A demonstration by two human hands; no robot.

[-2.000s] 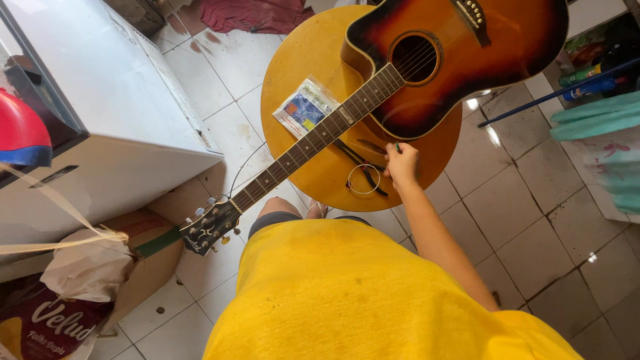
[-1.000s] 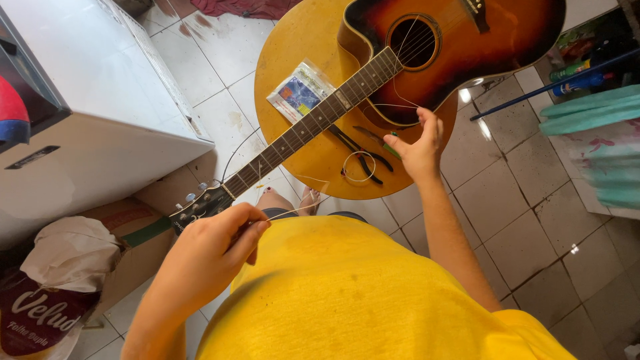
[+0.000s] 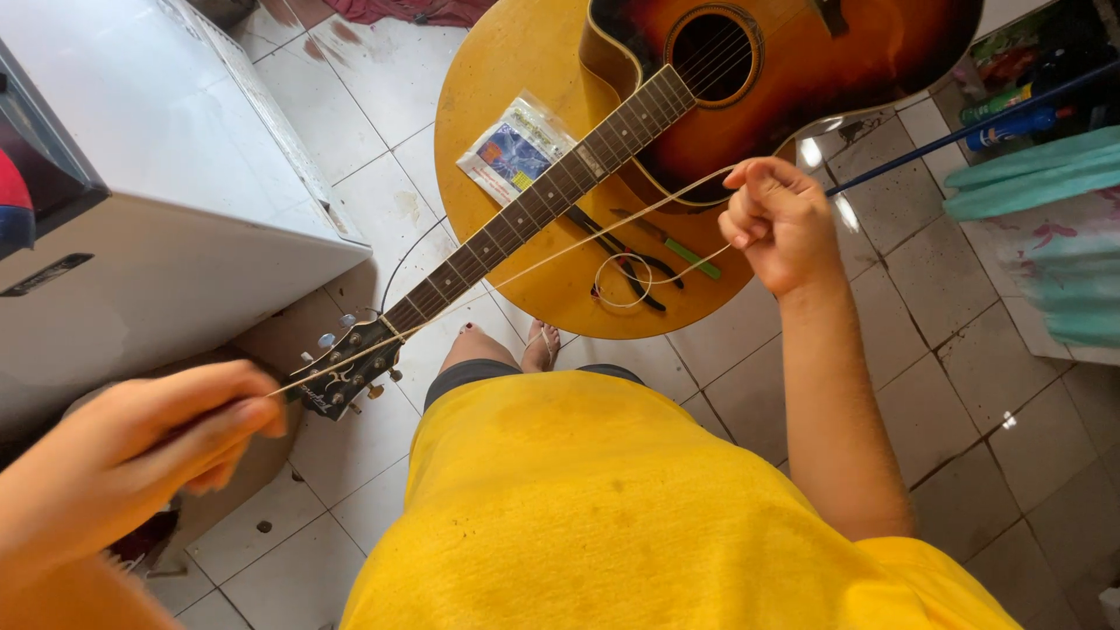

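A sunburst acoustic guitar lies on a round yellow table, its neck reaching down-left to the black headstock. My left hand, blurred, pinches one end of a guitar string just beyond the headstock. That string runs taut above the neck to my right hand, whose curled fingers grip it by the guitar's body. From the right hand, string also trails to the table beside a coil. Black-handled pliers and a knife with a green handle lie there. A plastic string packet rests against the neck.
A white appliance stands at the left, with a cardboard box below it. At the right are a blue pole, bottles and a teal cloth. Bare feet stand on the tiled floor below the table.
My left hand, out of view two seconds ago, has moved further left past the headstock since one second ago. The string now stretches straight between both hands; my right hand is raised from the table.
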